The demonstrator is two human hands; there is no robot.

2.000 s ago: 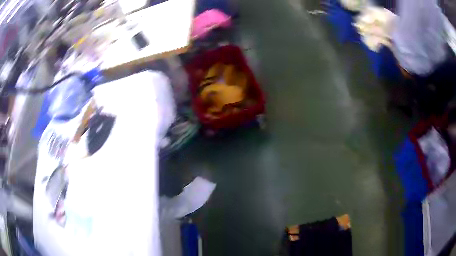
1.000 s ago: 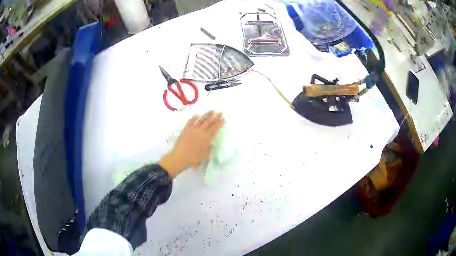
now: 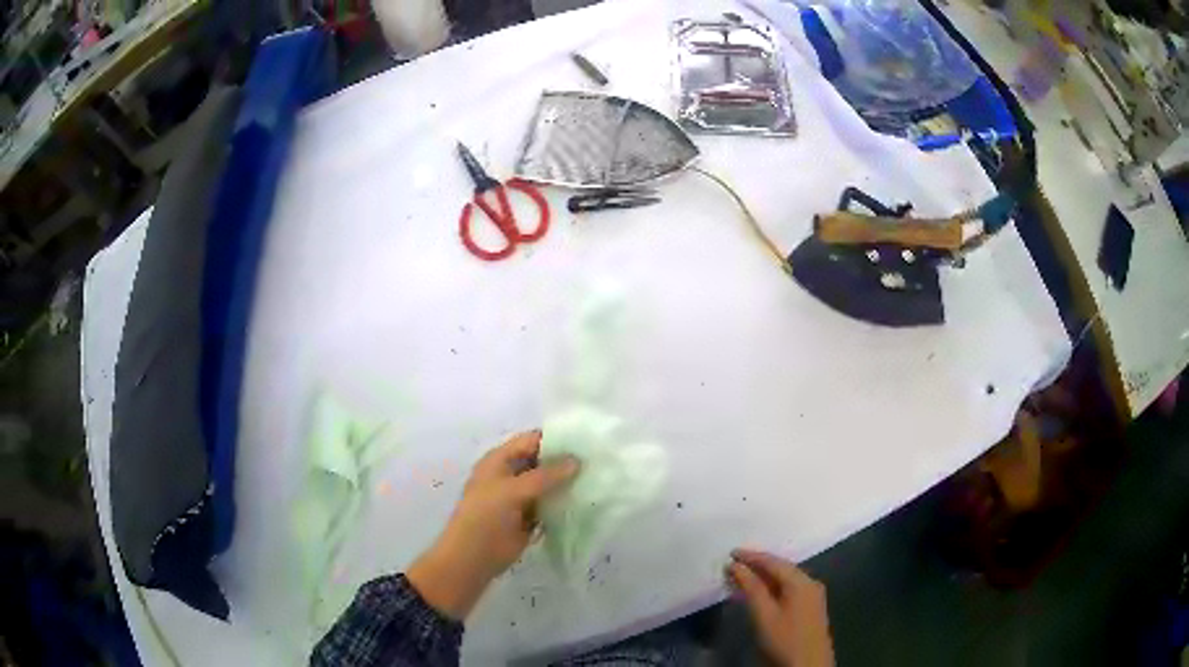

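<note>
Pale green cut pieces (image 3: 610, 472) lie bunched on the white cloth-covered table in front of me, with a blurred strip reaching up from them. My left hand (image 3: 502, 521) grips their left edge between thumb and fingers. My right hand (image 3: 780, 602) is at the table's front edge, thumb and fingertips close together; whether it holds anything is unclear. A second loose heap of pale green pieces (image 3: 337, 476) lies to the left of my left hand.
Red-handled scissors (image 3: 501, 219), small black snips (image 3: 613, 201), a grey iron-shaped plate (image 3: 606, 140), a silvery packaged part (image 3: 733, 76) and an iron (image 3: 871, 276) stand farther back. A dark grey padded board (image 3: 170, 352) lies left. A blue bin (image 3: 984, 110) is behind.
My left hand has moved nearer to me and now grips the green pieces instead of lying flat beside them. My right hand has come into view at the front edge.
</note>
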